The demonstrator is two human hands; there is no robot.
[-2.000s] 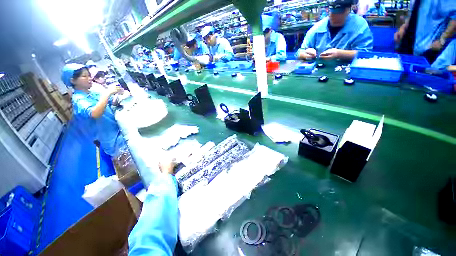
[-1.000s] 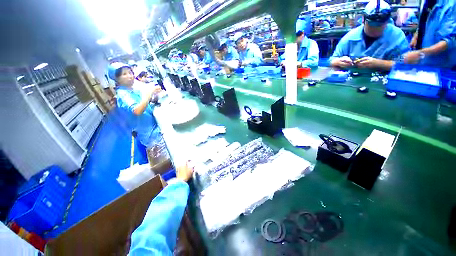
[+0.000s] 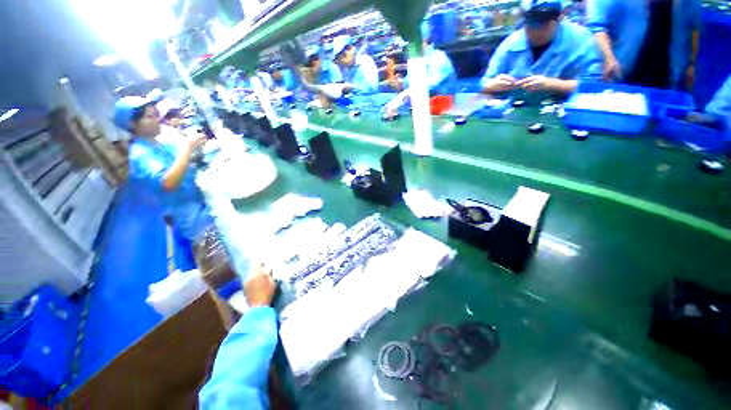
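Note:
My left hand (image 3: 260,288) is blurred at the bench's near edge, beside the white sheets; whether it holds anything is unclear. My right hand is out of the picture. Speckled black-and-silver parts in clear plastic (image 3: 345,255) lie in rows to its right. A long crinkled white packing sheet (image 3: 365,304) lies along their near side. Thin dark ring-shaped parts (image 3: 397,359) lie in a loose pile on the green bench, nearer me. An open black gift box (image 3: 473,223) with a round black product inside stands beyond, its lid (image 3: 519,232) upright with a pale inner face.
More open black boxes (image 3: 377,182) stand spaced along the bench. A dark box (image 3: 691,316) is at the right. A brown carton (image 3: 152,360) is at lower left, blue crates (image 3: 36,340) on the floor. A person stands at left; others sit opposite near blue bins (image 3: 607,110).
The black boxes have moved left along the bench, and the dark box at the right shows more. The view swung left and back. My left hand stays near the white sheets' edge.

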